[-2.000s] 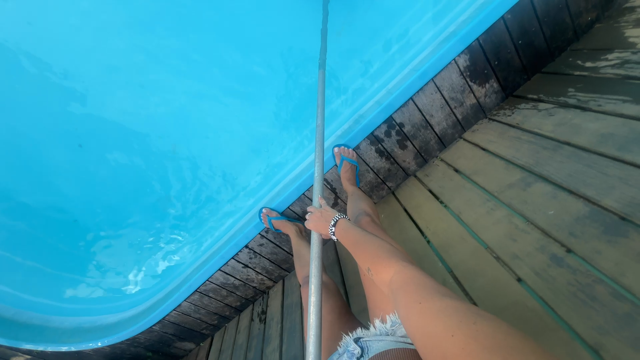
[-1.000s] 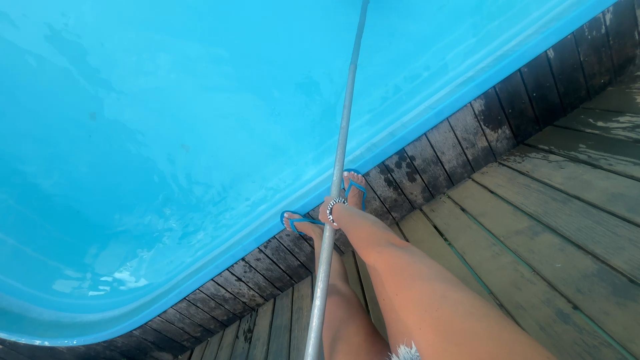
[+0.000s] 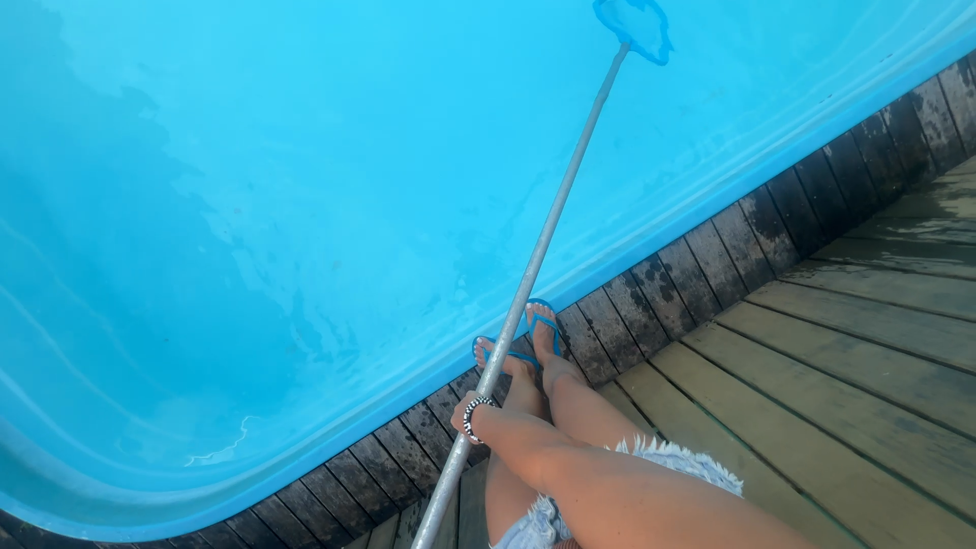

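My right hand [image 3: 467, 418], with a black-and-white beaded bracelet at the wrist, is closed around a grey metal pole [image 3: 550, 217]. The pole slants from the bottom edge, over my feet, up and right across the pool. At its far end a blue-framed skimmer net [image 3: 634, 29] is at the water of the blue pool [image 3: 229, 191]; whether it is fully under the surface I cannot tell. My left hand is out of view.
My feet in blue flip-flops [image 3: 543, 326] stand at the pool's blue rim [image 3: 656, 245]. Dark, partly wet wooden boards [image 3: 720, 255] run along the rim. A lighter wooden deck [image 3: 854, 335] lies to the right, a step apart in direction. The pool curves at lower left.
The pole has swung from nearly upright to slanting up and right. The skimmer net has come into view at the top. My right hand stays closed on the pole.
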